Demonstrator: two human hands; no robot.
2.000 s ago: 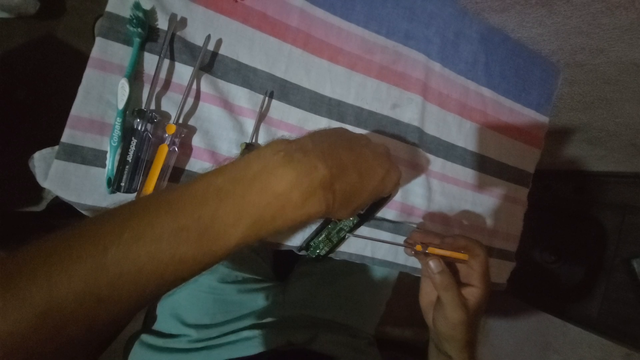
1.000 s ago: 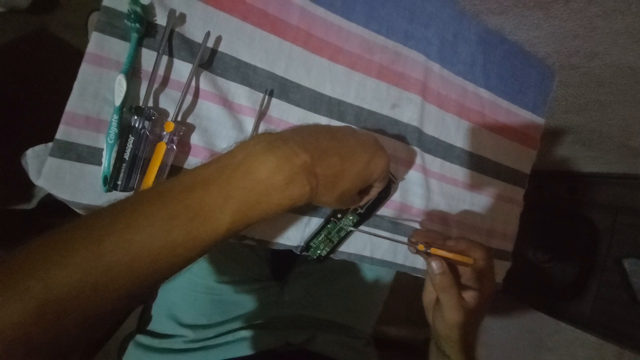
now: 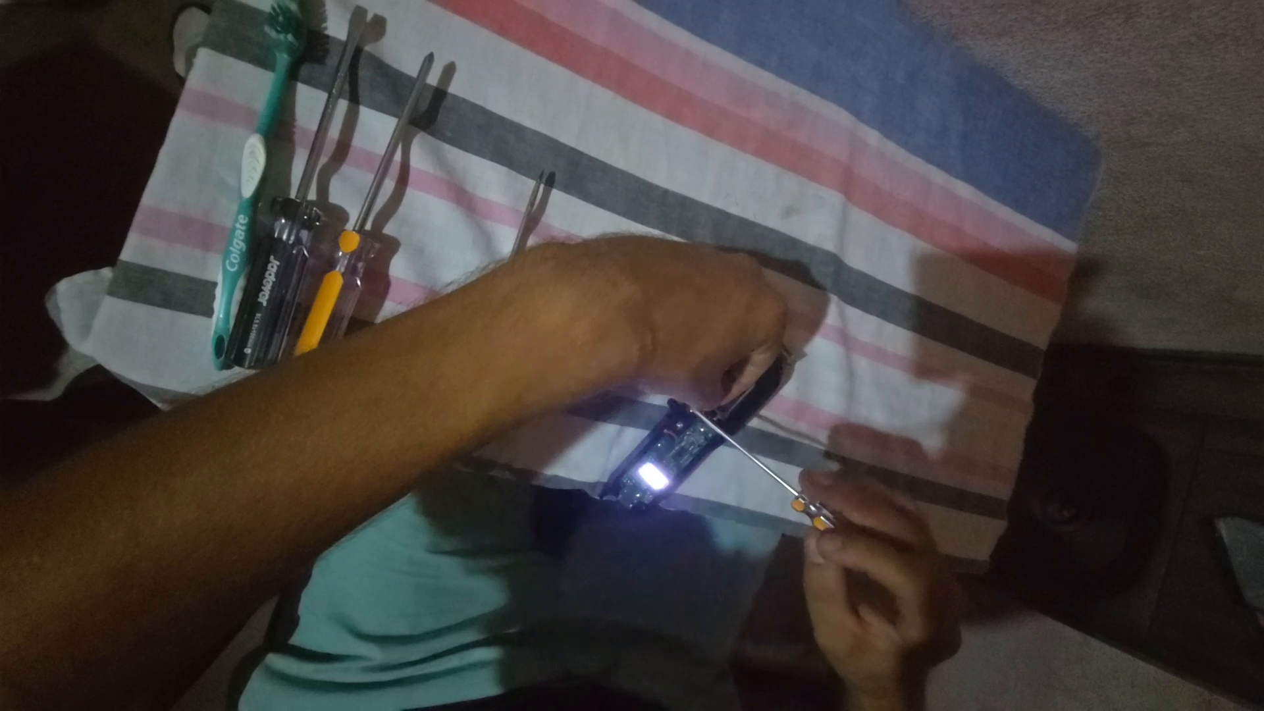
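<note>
My left hand (image 3: 701,331) reaches across from the left, its fingers closed on the upper end of a small electronic device (image 3: 667,459) with a dark casing and exposed circuit board. A bright white light glows near the board's lower end. From the lower right, my right hand (image 3: 879,583) holds a small screwdriver (image 3: 755,464) with an orange and clear handle between thumb and fingers. Its shaft slants up to the left, and the tip is at the board's upper part, by my left fingers. Whether it touches the board is unclear. My left fingertips are partly hidden.
Left on the striped cloth (image 3: 918,168) lie a green toothbrush (image 3: 254,163), a black-handled screwdriver (image 3: 281,267) and an orange-handled screwdriver (image 3: 346,257). Another metal shaft (image 3: 530,212) shows beyond my left forearm. A teal garment (image 3: 395,612) is below, and a dark object (image 3: 1096,494) stands at right.
A bright white light has come on at the board. The screwdriver now slants more steeply, its tip higher on the board and its handle farther left. My left hand stays at the device.
</note>
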